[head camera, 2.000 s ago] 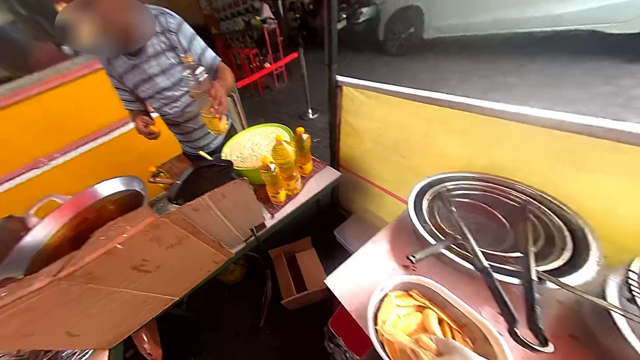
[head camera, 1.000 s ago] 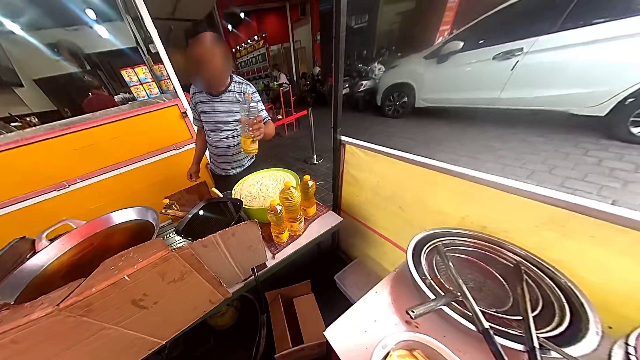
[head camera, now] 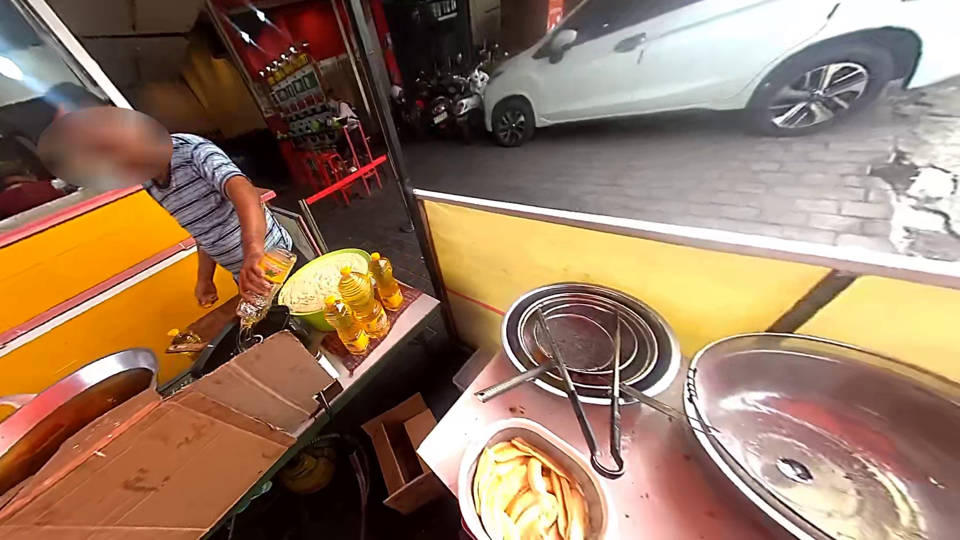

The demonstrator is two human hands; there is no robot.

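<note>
Neither my left hand nor my right hand is in view. Nearest to me, a white tub (head camera: 469, 480) holds peeled yellow fruit pieces. Metal tongs (head camera: 616, 420) lie over stacked round metal trays (head camera: 517, 330), beside a large metal basin (head camera: 705, 442). Across the stall, a co-worker's hand (head camera: 256, 276) tips a clear bottle of yellow oil (head camera: 276, 266) mouth down over a dark pan (head camera: 217, 349). Several oil bottles (head camera: 364, 304) stand beside a green basin (head camera: 319, 322) of pale batter-like food.
Cardboard sheets (head camera: 225, 435) shield the near side of a large wok (head camera: 135, 364). An open cardboard box (head camera: 405, 450) sits low between the counters. A yellow panel (head camera: 637, 262) with a pale top rail borders the stall. A white car (head camera: 675, 67) stands beyond it.
The co-worker has leaned over and turned the bottle from upright to mouth down above the dark pan. A hand seen in the fruit tub two seconds ago is out of view. The view has swung right.
</note>
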